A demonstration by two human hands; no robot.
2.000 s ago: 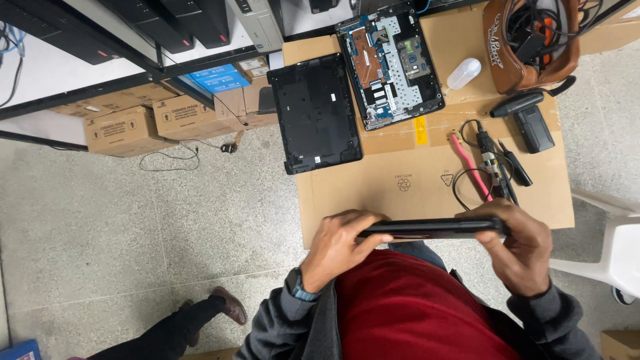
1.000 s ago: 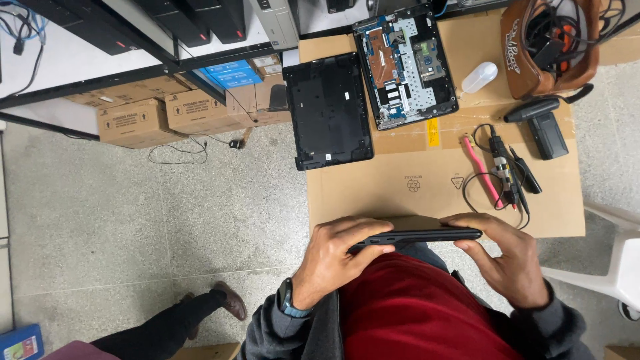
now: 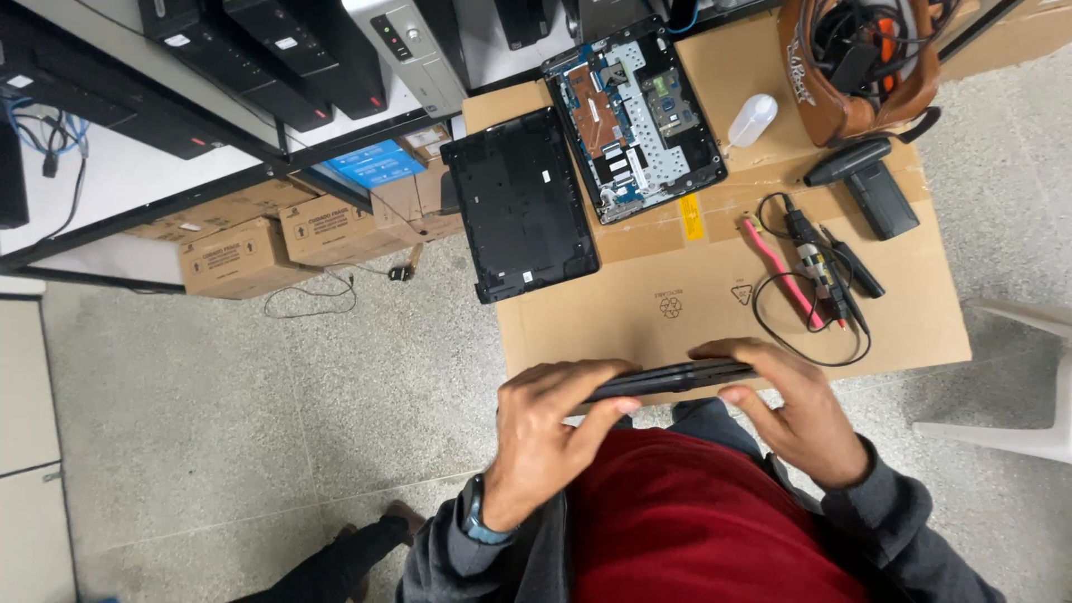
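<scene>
Between my left hand (image 3: 553, 419) and my right hand (image 3: 783, 398) is a thin black device (image 3: 670, 379), seen edge-on, possibly a laptop; its broad faces are hidden. Both hands grip its ends, fingers on the far side and thumbs on the near side. Beyond it, an opened laptop chassis (image 3: 641, 117) shows its circuit board and metal plate. The black laptop bottom cover (image 3: 528, 205) lies against its left side. On the right of the cardboard sheet (image 3: 603, 327) are a pink brush (image 3: 783, 272), a cabled tool (image 3: 816, 268), a black screwdriver (image 3: 856, 266) and a black cordless tool (image 3: 871, 188).
A translucent bottle (image 3: 752, 120) stands near a brown bag (image 3: 825, 100) full of cables. Desktop computers (image 3: 410, 50) fill the shelf at upper left, with cardboard boxes (image 3: 243, 260) below. A white plastic chair (image 3: 997, 435) is at right; another person's leg (image 3: 335, 565) shows at lower left.
The black device has gone from nearly level to slightly tilted, its right end farther from my body. My right hand, with fingers apart from the device one second ago, is now at its right end.
</scene>
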